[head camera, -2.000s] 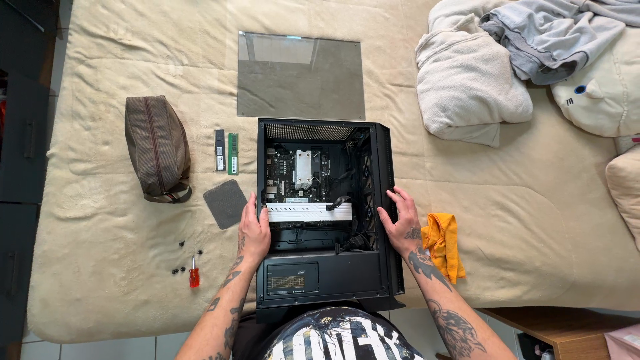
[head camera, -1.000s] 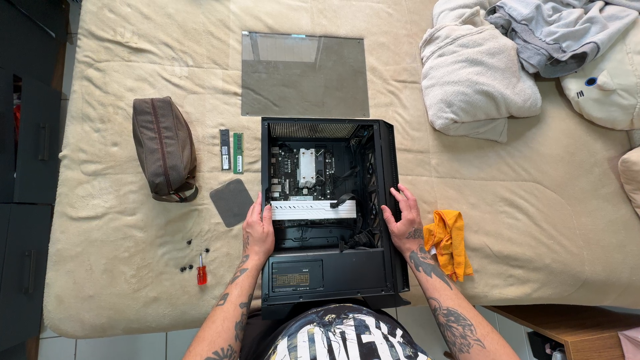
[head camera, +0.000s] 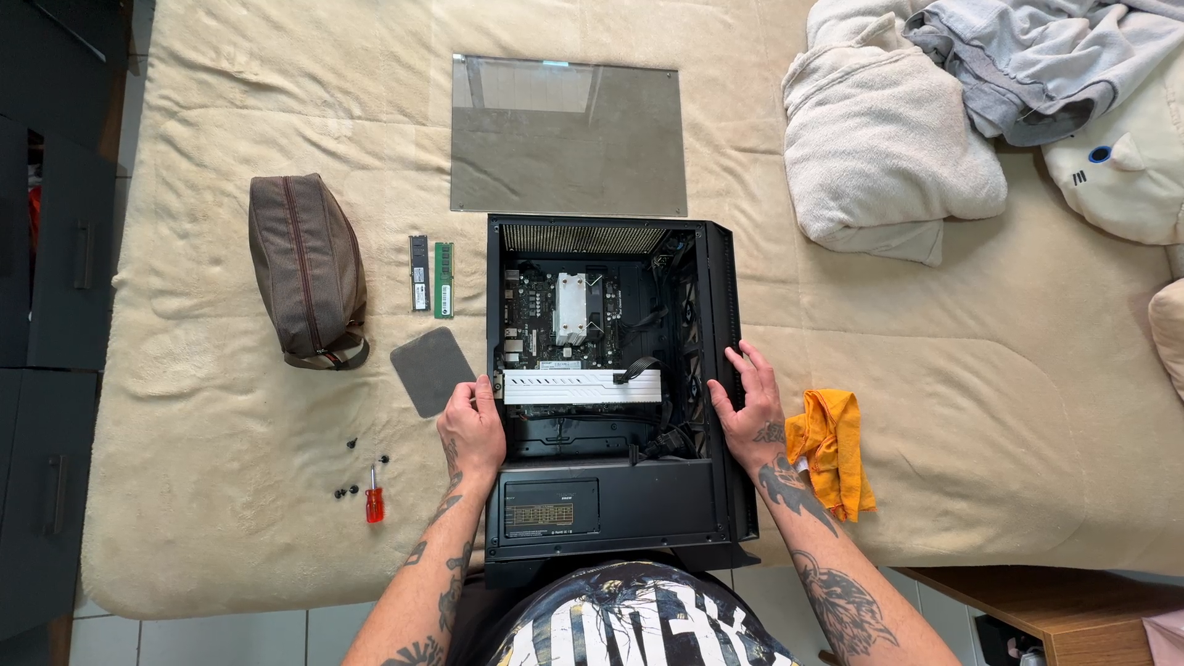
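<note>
A black computer case (head camera: 610, 499) lies on its side, its interior exposed, with a motherboard, a silver CPU cooler heatsink (head camera: 571, 309) and a white graphics card (head camera: 583, 387) inside. My left hand (head camera: 472, 428) rests against the case's left edge, beside the graphics card's end. On the opposite edge lies my right hand (head camera: 749, 404), fingers spread along the case's side. Two RAM modules, one black (head camera: 419, 275) and one green (head camera: 444, 280), lie left of the case. Beyond it is a tinted glass side panel (head camera: 568, 139). A red-handled screwdriver (head camera: 374, 504) sits near several black screws (head camera: 352, 490).
A beige blanket (head camera: 925, 370) covers the bed. A brown zippered pouch (head camera: 305, 268) and a dark grey square pad (head camera: 432, 372) are at left. An orange cloth (head camera: 837, 453) lies by my right wrist. Folded white fabric (head camera: 888, 148), grey clothing (head camera: 1027, 65) and a plush toy (head camera: 1124, 166) occupy the upper right.
</note>
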